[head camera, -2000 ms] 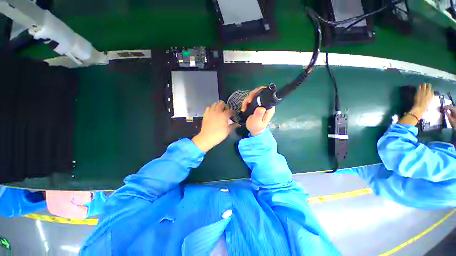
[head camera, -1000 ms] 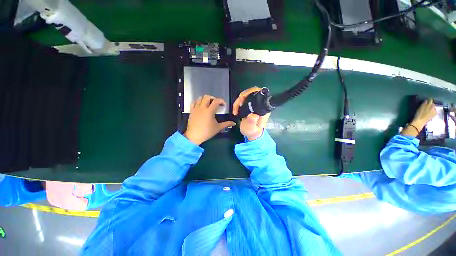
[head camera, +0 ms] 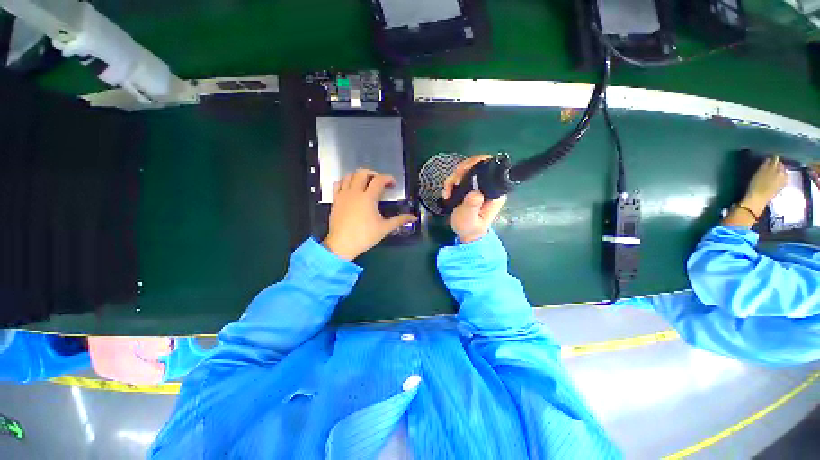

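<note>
The open tablet unit (head camera: 359, 144) lies in front of me, a silver panel in its middle and a green board at its far end. My left hand (head camera: 359, 214) rests on its near part, thumb apart from the fingers; whether it pinches anything is too small to tell. My right hand (head camera: 475, 205) is closed around the black electric screwdriver (head camera: 491, 176), just right of the unit. The screwdriver's tip is hidden. The round screw dish (head camera: 439, 176) with a speckled top sits between the unit and my right hand, partly covered by them.
The screwdriver cable (head camera: 575, 135) arcs up to the conveyor (head camera: 530, 54), which carries more units. A slim black box (head camera: 627, 241) lies to the right. A black pile (head camera: 67, 207) and a white arm (head camera: 117, 56) are at left. Another person's hand (head camera: 764, 184) works at far right.
My left hand has moved from beside the dish onto the unit's near part. My right hand with the screwdriver swung left to the unit's edge, then back right, uncovering the dish.
</note>
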